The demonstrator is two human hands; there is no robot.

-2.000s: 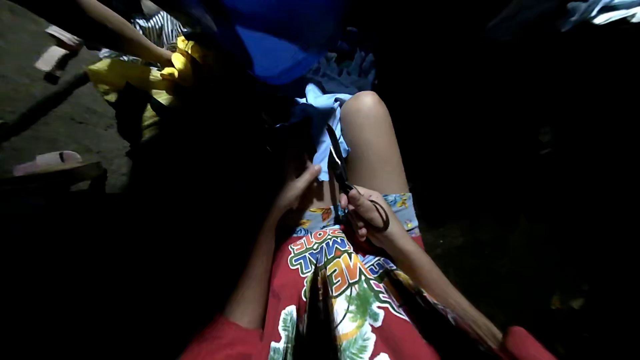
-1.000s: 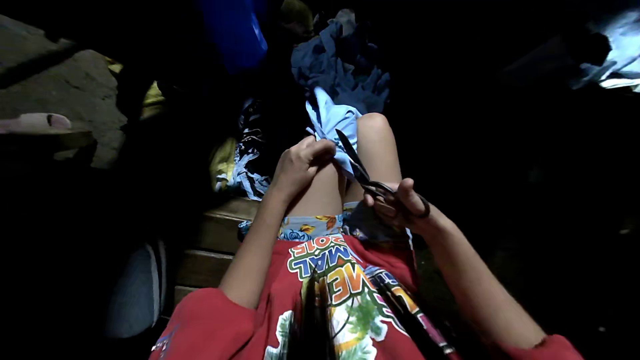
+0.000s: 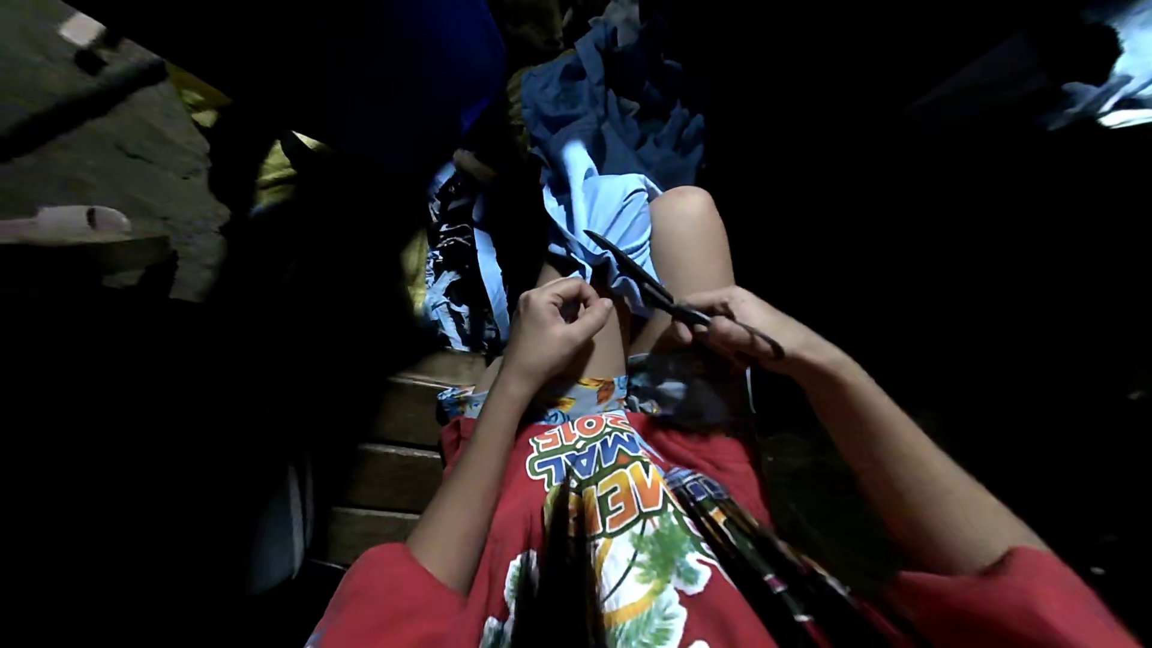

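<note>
Light blue cloth (image 3: 612,211) lies over my lap between the knees, its lower edge near my left hand. My left hand (image 3: 560,326) is curled, thumb against fingers, at that edge; it seems to pinch the cloth there. My right hand (image 3: 733,328) grips a pair of dark-handled scissors (image 3: 652,290) by the handles. Their blades point up and to the left, over the light blue cloth; whether they touch it cannot be told. Darker blue cloth (image 3: 576,108) is heaped beyond my knees.
Cut-looking strips of light blue and dark cloth (image 3: 490,274) hang left of my leg. A wooden slatted seat (image 3: 391,477) is under me. A dark blue object (image 3: 441,63) stands ahead on the left. A slipper (image 3: 81,220) and yellow cloth (image 3: 277,171) show farther left; pale cloth (image 3: 1129,72) lies far right.
The scissors' blades, pointing more steeply up two seconds ago, now slant further left. My left hand has gone from extended fingers to a curl. The person's arm at upper left is out of view.
</note>
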